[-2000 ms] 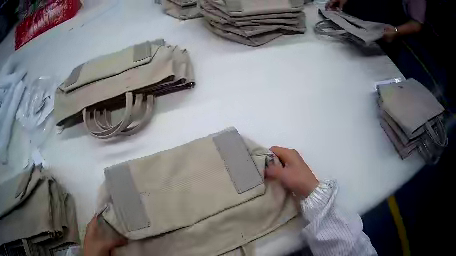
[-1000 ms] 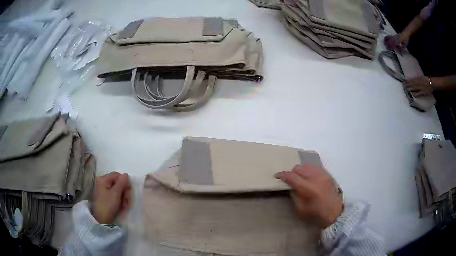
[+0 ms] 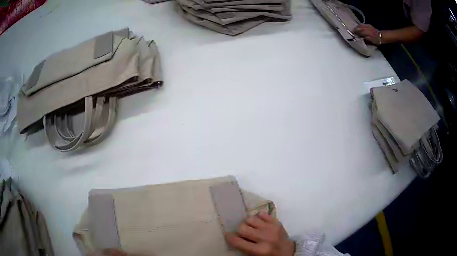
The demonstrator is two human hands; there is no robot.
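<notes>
A beige tote bag [image 3: 165, 215] lies folded at the bottom of the view, its base panel on top. It has a taupe patch [image 3: 104, 220] near its left end and another [image 3: 228, 205] near its right end. My right hand [image 3: 263, 236] is on the right patch and the right side fold, fingers bent; its thumb cannot be made out. My left hand [image 3: 115, 252] is mostly cut off by the bottom edge, only a strip showing at the bag's lower left. The bag's lower part and handles are out of view.
A stack of bags with handles [image 3: 80, 75] lies at the upper left, another [image 3: 235, 15] at the top. A bag pile [image 3: 406, 112] is at the right edge, dark fabric [image 3: 22, 225] at lower left. Another person's hand [image 3: 368, 34] holds a bag [image 3: 346, 25] at the upper right.
The view has shifted. The bag appears lower in the picture. My right hand has moved from the panel's front to its right end; my left hand has come to the bag's left side.
</notes>
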